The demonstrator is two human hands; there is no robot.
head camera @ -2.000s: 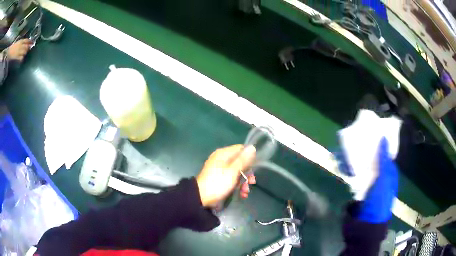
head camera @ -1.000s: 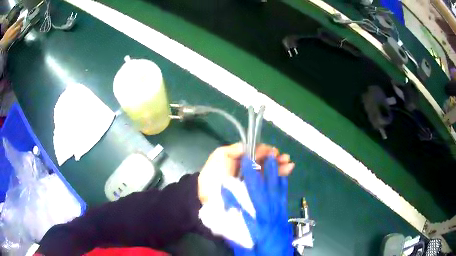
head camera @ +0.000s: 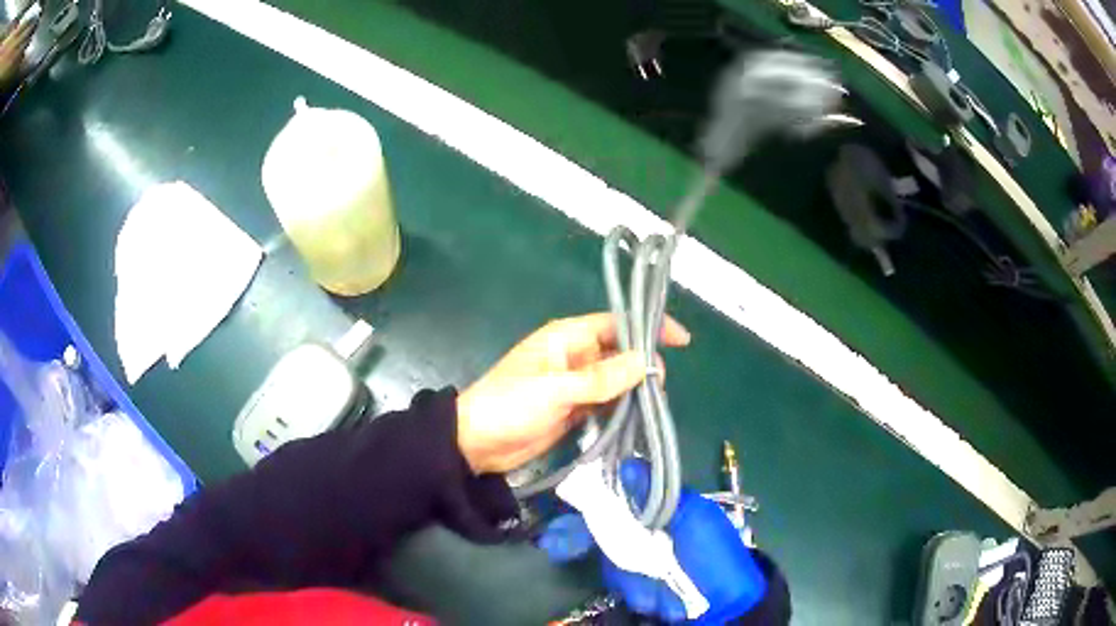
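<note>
My bare left hand (head camera: 551,385) grips the coiled grey power cord (head camera: 665,428) at its thin white tie. The grey mains plug (head camera: 777,98) is at the cord's upper end, blurred, over the dark belt. My right hand (head camera: 704,556), in a blue glove, is at the lower end of the coil with a white wiping cloth (head camera: 630,532) in it; its fingers are partly hidden. The grey power-strip unit (head camera: 300,401) lies on the bench left of my left hand, with small ports on its face and a small white tag at its corner. My left sleeve covers its lower edge.
A bottle of yellowish liquid (head camera: 333,202) stands behind the unit, beside white folded cloths (head camera: 181,275). A blue bin (head camera: 55,306) holds clear plastic bags. A brass-tipped metal tool (head camera: 732,477) lies by my right hand. Corded units lie on the belt. A person's hand shows at far upper left.
The plug has swung from beside the bottle to over the belt. The coil now stands more open in my left hand, and my gloved right hand has moved down to its lower end.
</note>
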